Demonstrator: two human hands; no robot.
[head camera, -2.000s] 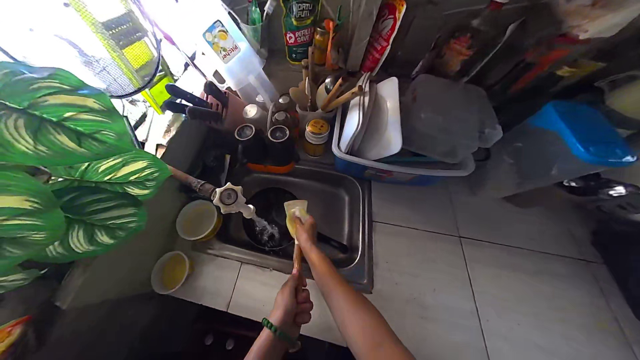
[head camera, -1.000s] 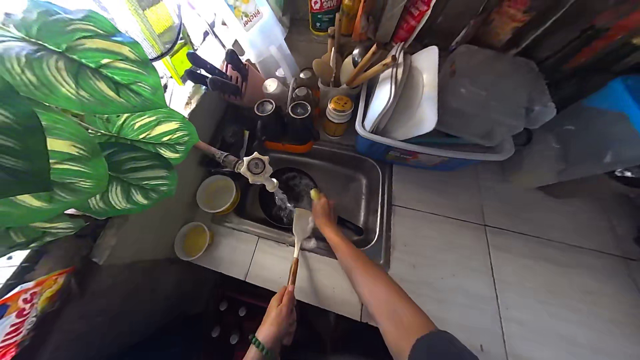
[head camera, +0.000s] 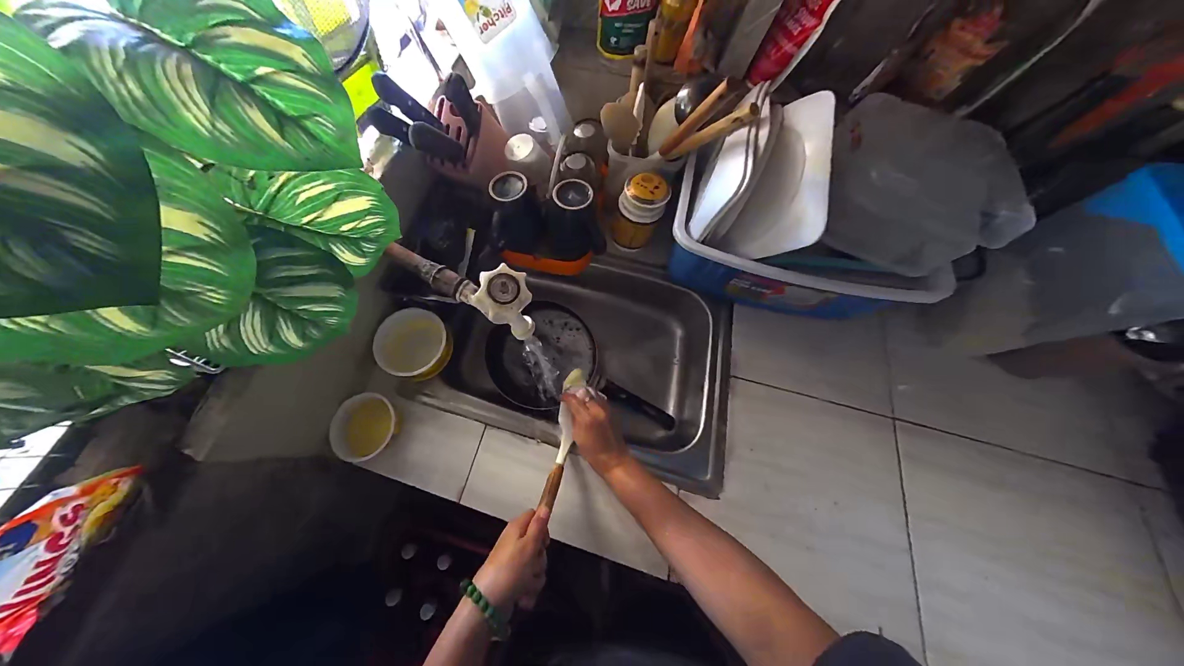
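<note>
My left hand (head camera: 520, 557), with a green bead bracelet at the wrist, grips the wooden handle of a spatula (head camera: 552, 488) at the sink's front edge. My right hand (head camera: 592, 424) is closed round a yellowish sponge (head camera: 575, 379) pressed on the spatula's pale head, which it partly hides. Water runs from the faucet (head camera: 503, 294) into a black frying pan (head camera: 555, 340) lying in the steel sink (head camera: 661, 324), close to the sponge. The pan's handle points to the lower right, behind my right hand.
Two bowls (head camera: 410, 343) (head camera: 363, 427) stand left of the sink. Behind it are dark cups (head camera: 571, 217), a lidded jar (head camera: 639, 211), a knife block (head camera: 472, 148) and a utensil holder (head camera: 638, 159). A blue tub (head camera: 786, 291) holds dishes at the back right. Large leaves (head camera: 185, 185) hang at the left.
My right hand has moved from beside the spatula's head onto it with the sponge. Two seconds ago the head was raised over the sink's middle. My left hand has kept hold of the handle.
</note>
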